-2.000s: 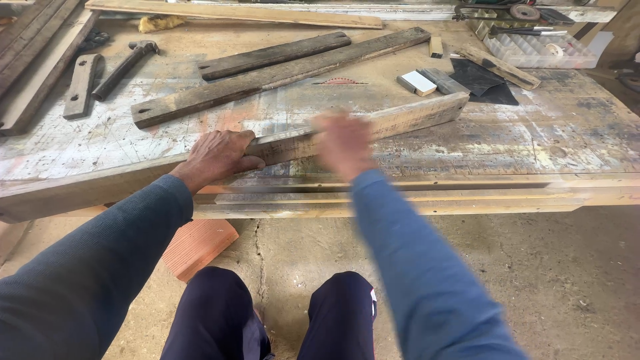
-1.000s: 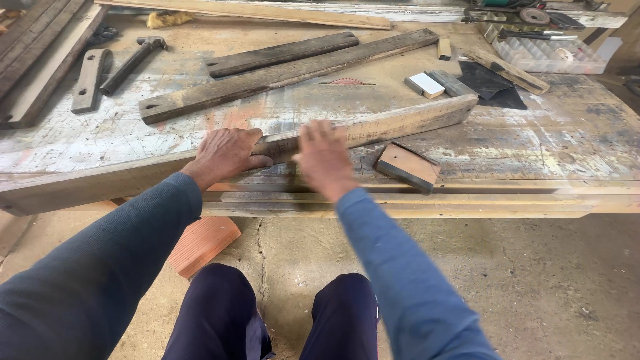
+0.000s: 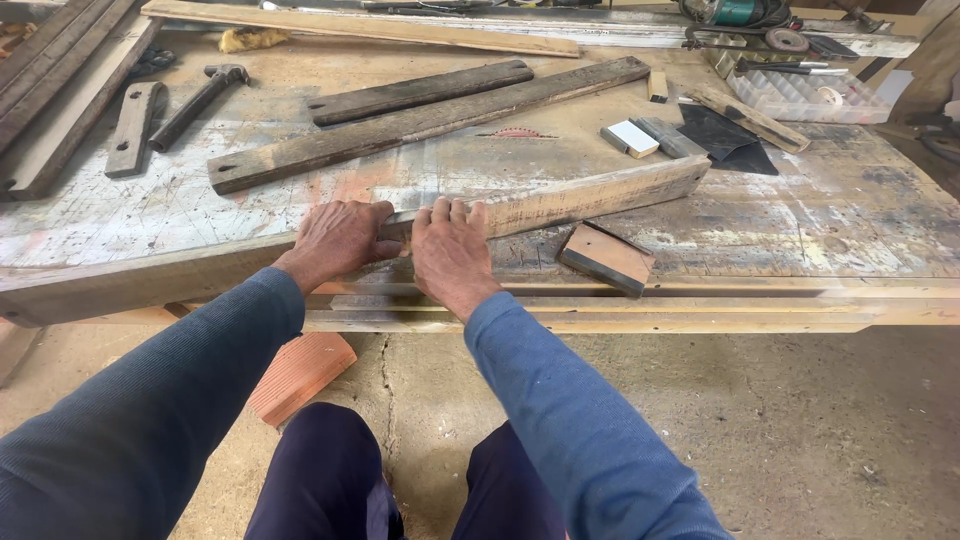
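A long weathered wooden board (image 3: 592,196) stands on its narrow edge along the front of the workbench, its left part reaching past the front edge. My left hand (image 3: 341,238) grips it near the middle, fingers over the top edge. Close beside it, my right hand (image 3: 454,255) is closed over the same board, fingertips on the far side. Right of my right hand, a sanding block wrapped in dark abrasive paper (image 3: 609,257) lies at the bench's front edge, touching neither hand.
Behind the board lie two dark wooden slats (image 3: 427,124), a hammer (image 3: 199,105) and a short drilled wood piece (image 3: 135,129). A red saw blade (image 3: 517,133) pokes through the worktop (image 3: 840,225). Small blocks (image 3: 630,139), black sandpaper (image 3: 724,139) and a plastic organizer (image 3: 810,96) sit at right.
The sanding block came into view on the bench between the first and second earlier frames. My right hand has moved left, closer to my left hand, and now grips the board.
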